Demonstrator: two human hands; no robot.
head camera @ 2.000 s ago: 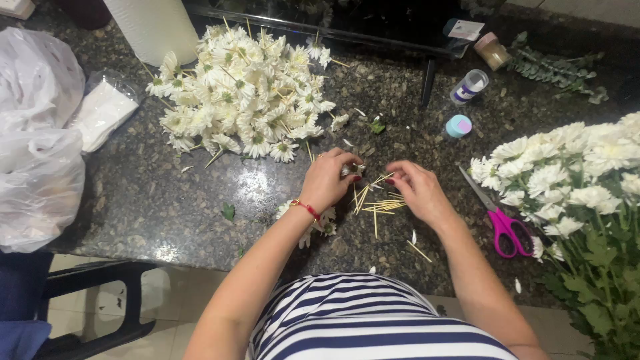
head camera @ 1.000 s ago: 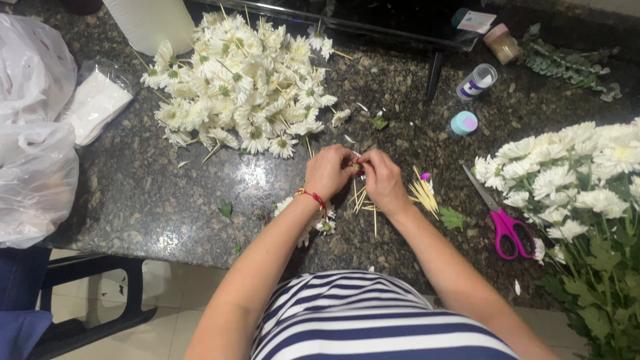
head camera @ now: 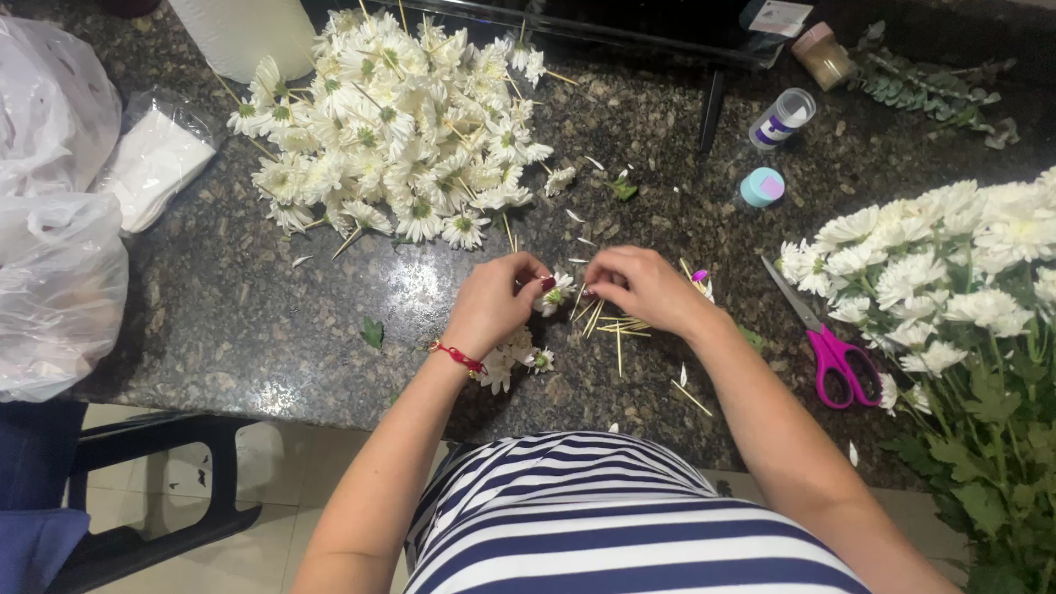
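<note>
My left hand [head camera: 505, 297], a red bracelet at its wrist, holds a white chrysanthemum head [head camera: 555, 294] between thumb and fingers. To its right my right hand [head camera: 639, 285] reaches down with its fingertips at a small pile of wooden toothpicks [head camera: 623, 327] on the dark granite counter; the tips seem to pinch one, partly hidden. Several loose flower heads [head camera: 499, 370] lie below my left wrist. Beyond my hands spreads a big heap of white flower heads [head camera: 396, 132], many with toothpicks in them.
Scissors with magenta handles [head camera: 833, 359] lie at the right beside a bunch of white chrysanthemums [head camera: 949, 280]. Behind are an uncapped small jar [head camera: 782, 120], a light-blue lid [head camera: 761, 187] and a eucalyptus sprig [head camera: 924, 82]. Plastic bags [head camera: 58, 289] stand left, near a packet of napkins [head camera: 161, 161].
My hands were together one second ago and are now apart. My right hand has moved right, to the toothpicks. A white flower head now shows at my left fingertips.
</note>
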